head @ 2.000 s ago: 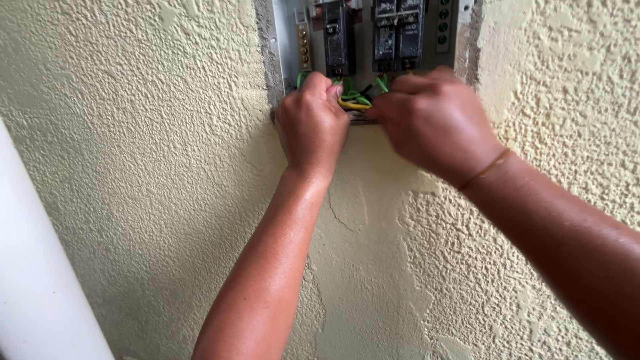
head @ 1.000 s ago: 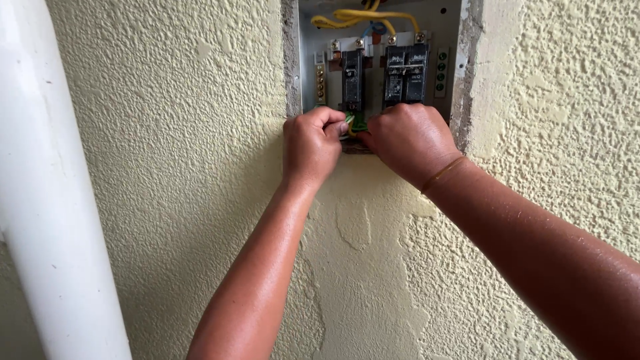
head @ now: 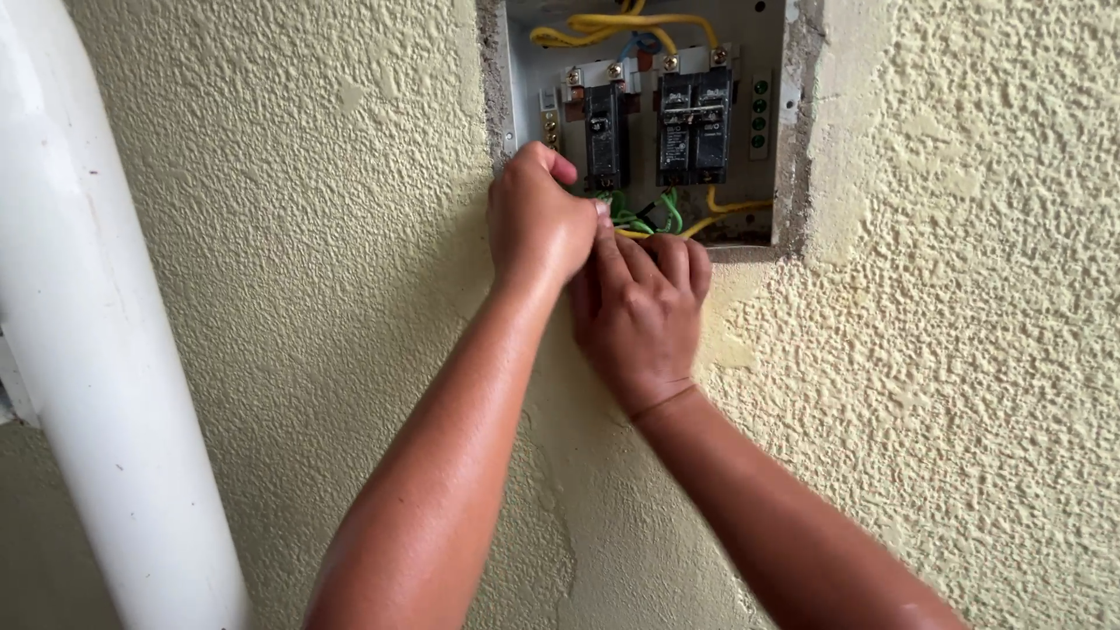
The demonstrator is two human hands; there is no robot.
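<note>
At the lower left corner of a recessed metal electrical box (head: 781, 149), my left hand (head: 544, 214) has its fingers bent inward, the fingertips largely hidden. My right hand (head: 646, 306) lies at the box's bottom edge, its index fingertip against my left thumb. Green wires (head: 672, 212) and a yellow wire (head: 700, 227) run just behind my fingers. Above them sit a single black circuit breaker (head: 604, 136) and a double black circuit breaker (head: 694, 127). Whether either hand grips a wire cannot be told.
Yellow wires (head: 630, 19) loop over the breakers beside a blue wire (head: 643, 41). A brass terminal bar (head: 549, 127) is at the box's left, a green-screwed terminal strip (head: 759, 118) at its right. A thick white pipe (head: 105, 350) runs down the textured wall (head: 350, 219) at left.
My right hand has moved left and down, off the area below the double breaker, and its fingers now point up beside my left thumb. More green and yellow wire shows.
</note>
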